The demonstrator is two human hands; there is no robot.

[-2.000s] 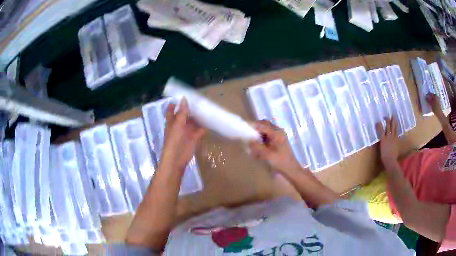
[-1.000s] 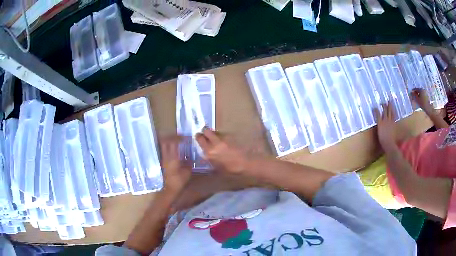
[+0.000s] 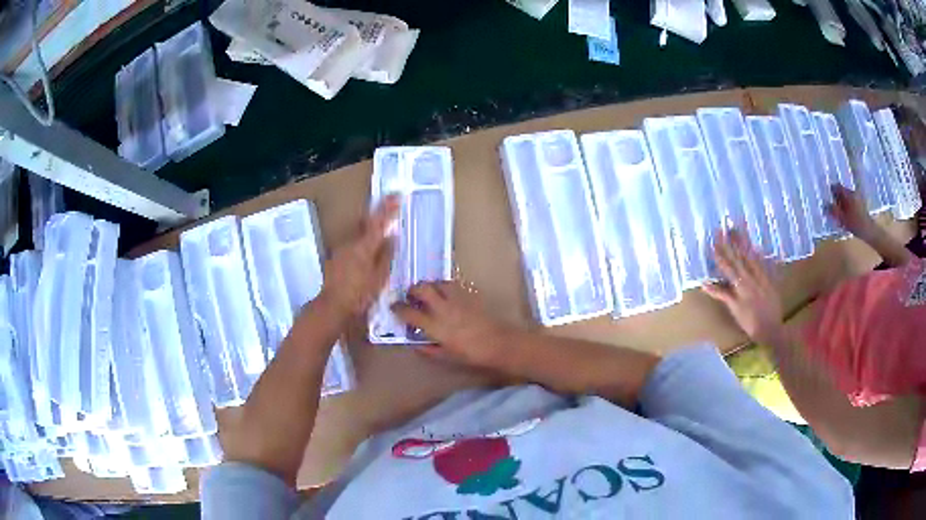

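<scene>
A translucent white plastic tray (image 3: 430, 218) lies upright on the brown cardboard in front of me. It has a small rounded recess at the top and long recesses below. A slim white wrapped device seems to lie along its left side, partly hidden by my hands. My left hand (image 3: 358, 261) is at the tray's left edge, slightly blurred, its fingertips over that side. My right hand (image 3: 447, 317) lies at the tray's lower end, its fingers bent over the lower left corner. Whether it grips anything is hidden.
Tray rows stand right (image 3: 561, 229) and left (image 3: 287, 254), with stacked trays (image 3: 71, 325) farther left. Printed white packets (image 3: 305, 46) and two trays (image 3: 190, 91) lie on the dark green surface. A metal bracket (image 3: 102, 152) juts in upper left. A neighbour's hands (image 3: 746, 284) touch the right row.
The white device has gone from slanting in my right hand to lying down in the tray. My left hand has moved up the tray's left side. The neighbour's nearer hand has shifted left.
</scene>
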